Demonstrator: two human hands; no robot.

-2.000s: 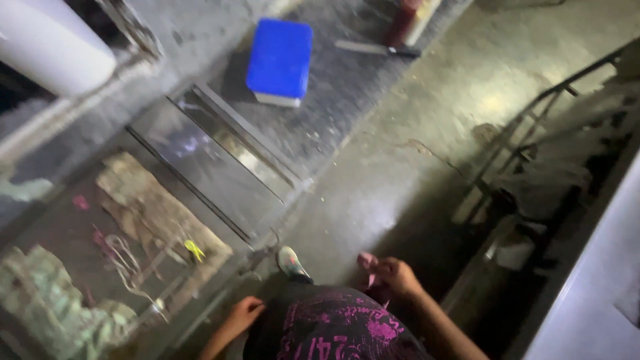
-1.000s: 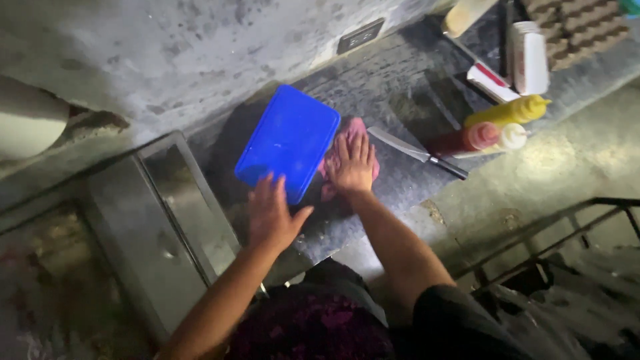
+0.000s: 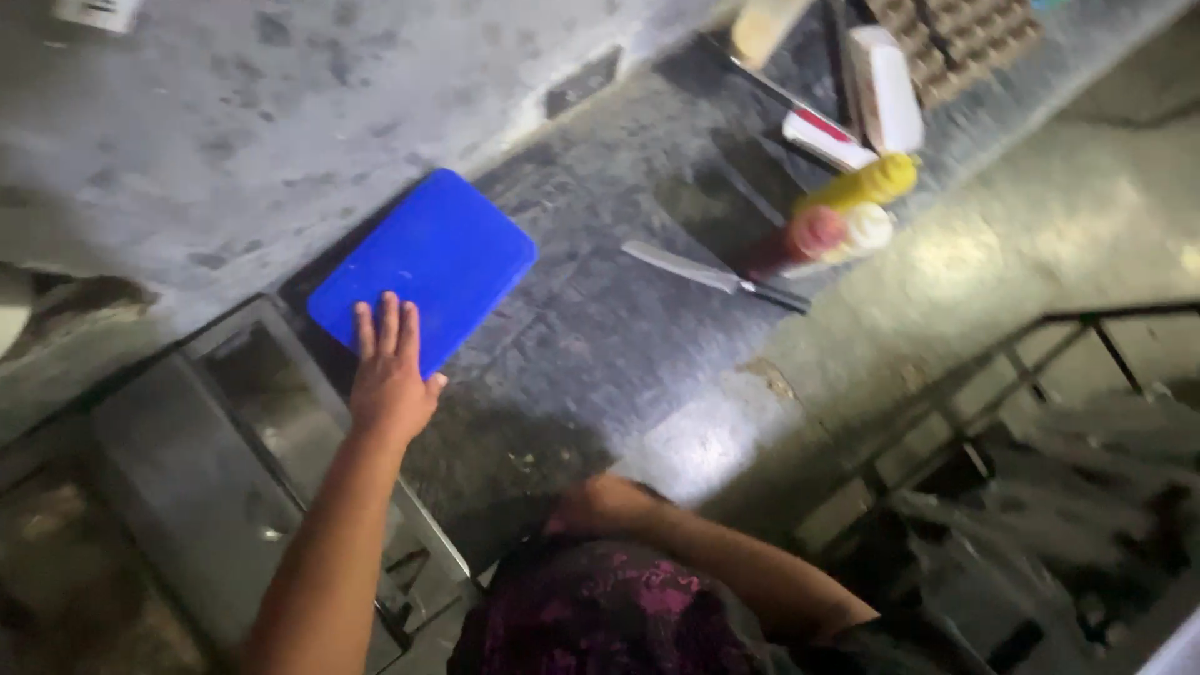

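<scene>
My left hand (image 3: 389, 380) lies with spread fingers on the near corner of a blue plastic lid (image 3: 441, 253), which tops a container by the wall. My right hand (image 3: 600, 506) is low, close to my body at the counter's front edge; its fingers are blurred and partly hidden, and something pinkish may be at them. A knife with a dark handle (image 3: 773, 296) lies on the dark stone counter (image 3: 581, 328), right of the lid, its blade pointing left.
Yellow (image 3: 867, 183), red (image 3: 816, 234) and white (image 3: 867, 228) squeeze bottles stand right of the knife. Behind them are white cartons (image 3: 886, 89), a red-marked utensil and egg trays (image 3: 975, 37). A metal griddle unit (image 3: 262, 403) adjoins the counter at left; a dark metal rack (image 3: 984, 412) is at lower right.
My right hand has come back from the counter beside the blue lid toward my body. The pink cloth under it there is gone from the counter. My left hand now lies further onto the lid.
</scene>
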